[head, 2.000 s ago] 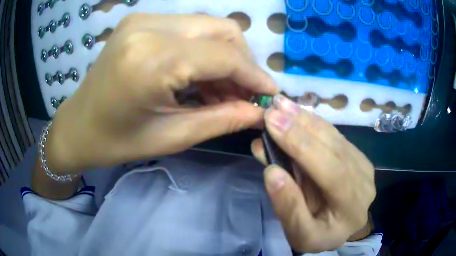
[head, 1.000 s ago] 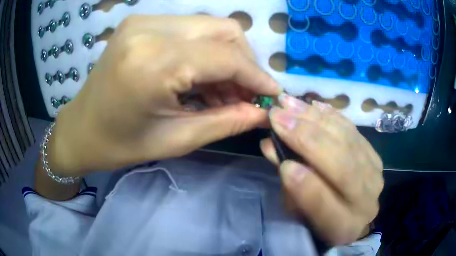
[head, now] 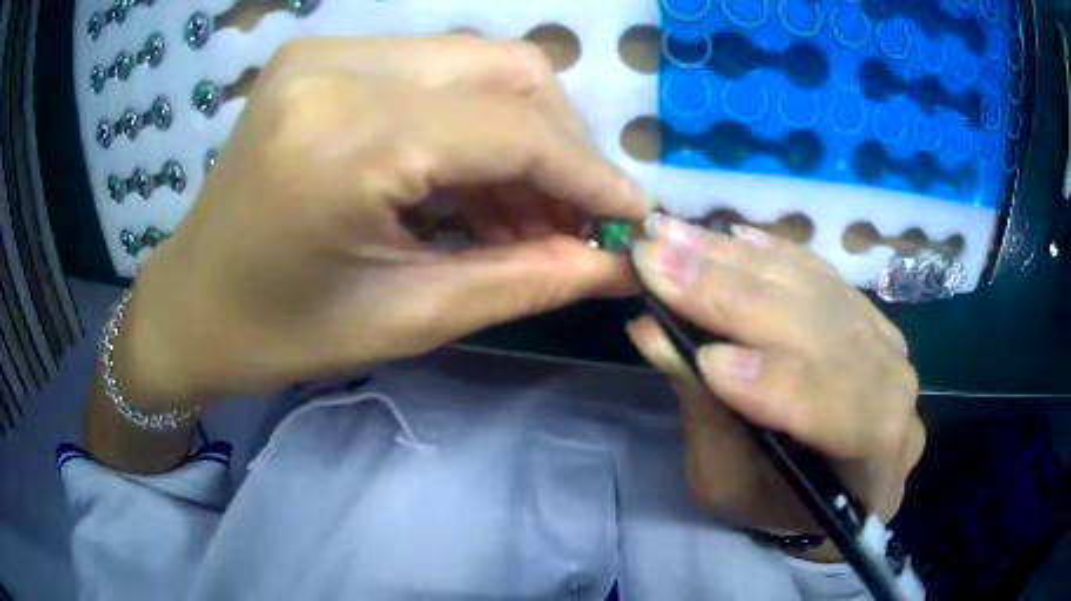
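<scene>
My left hand (head: 376, 223) pinches a small round part with a green centre (head: 613, 235) between thumb and index finger, over the tray's lower edge. My right hand (head: 787, 364) grips a slim black-handled tool (head: 775, 446), its shaft slanting down to the lower right, with a pale patch near its lower end. The tool's upper end is at the part; its tip is too small and blurred to make out. My right fingertips are next to the part.
The white cutout tray (head: 752, 194) lies behind my hands, with rows of silver-rimmed parts at its left (head: 147, 179). A blue ring sheet (head: 822, 106) covers its right side. Clear crumpled scrap (head: 922, 278) lies at its lower right corner. Stacked boards (head: 26, 282) stand at the far left.
My right hand has moved slightly right and turned, so the black tool's long shaft now shows below it. My left hand has barely moved and still pinches the part.
</scene>
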